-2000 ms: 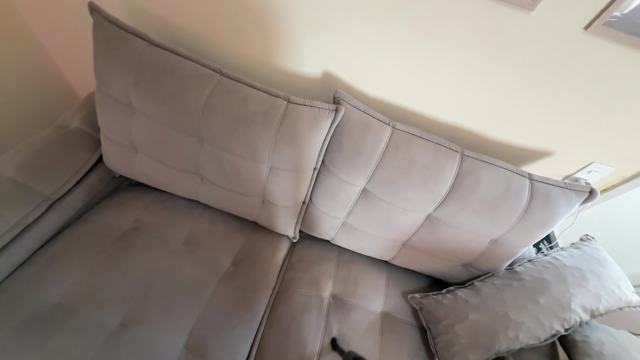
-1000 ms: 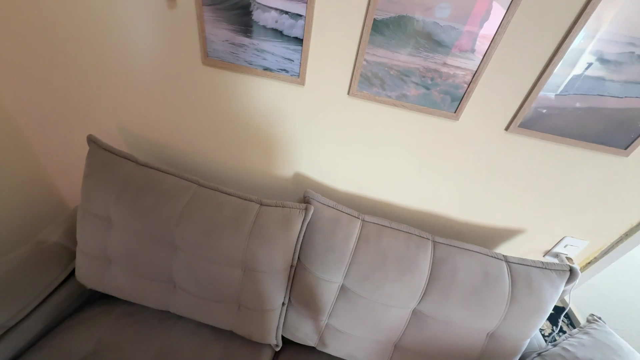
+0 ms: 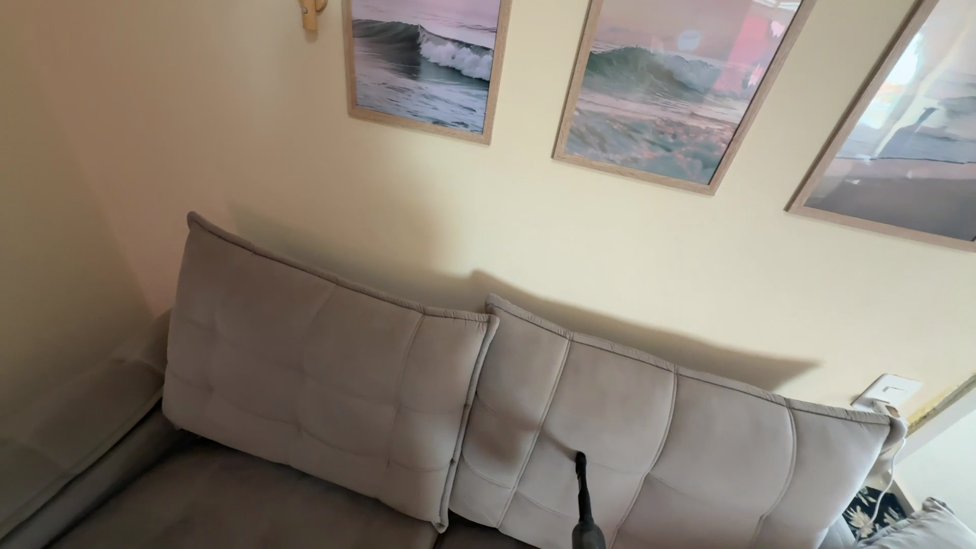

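Neither of my hands shows in the head view. A thin black rod-like tool [image 3: 583,499] rises from the bottom edge, its narrow tip in front of the right back cushion [image 3: 602,427] of a grey tufted sofa; whether the tip touches the fabric I cannot tell. What holds its lower end is out of view. The left back cushion [image 3: 313,381] leans against the wall beside it, above the dark seat cushion [image 3: 244,503].
Above the sofa hang a framed wave picture [image 3: 423,69], a second framed picture [image 3: 663,99] and a third [image 3: 907,145]. A white wall socket [image 3: 890,391] with a plug and cable is behind the right cushion's corner. The sofa's armrest [image 3: 84,450] is at left.
The view has tilted up from the seat to the wall. The black tool, absent one second ago, now stands in front of the right back cushion; a small dark tip showed over the seat two seconds ago.
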